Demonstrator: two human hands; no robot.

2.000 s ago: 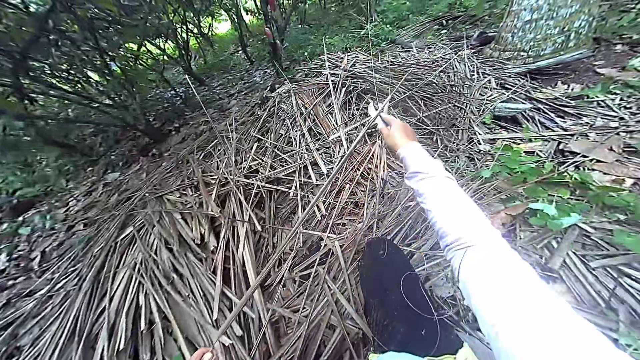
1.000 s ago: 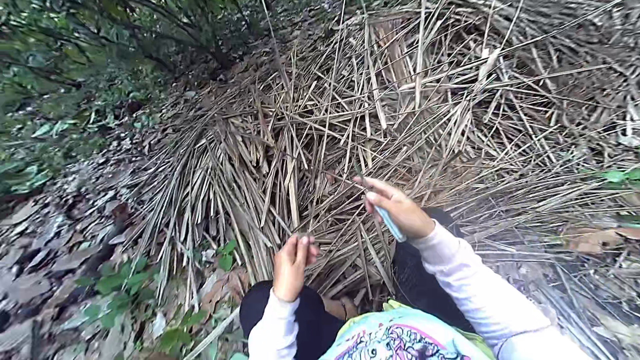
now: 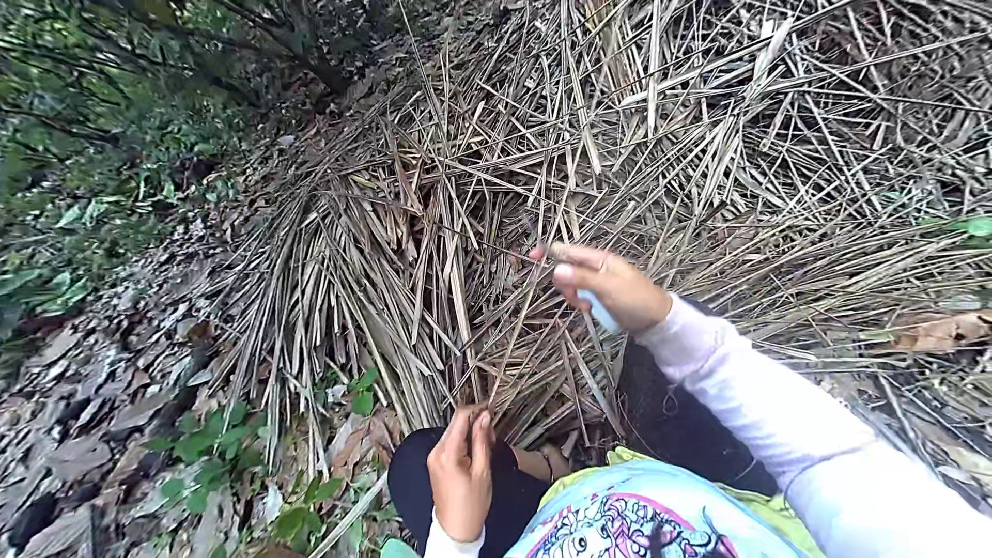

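My left hand is at the lower middle, its thumb and fingers pinched on the near end of a thin dry stalk. The stalk rises to the right toward my right hand. A pale blue handle shows under the palm of my right hand, whose fingers are closed around it. The tool's blade is hard to make out near the index finger, close to the stalk. Beneath and beyond both hands spreads a heap of dry, narrow leaf strips and stalks.
My bent knees in dark trousers are close below the hands. Fallen leaves and small green plants cover the ground at left. Bushes stand at the upper left, and a large brown leaf lies at right.
The view has tilted down since two seconds ago. My right hand has come from outstretched over the heap to near my knees. The fingers of my left hand have lowered slightly since one second ago.
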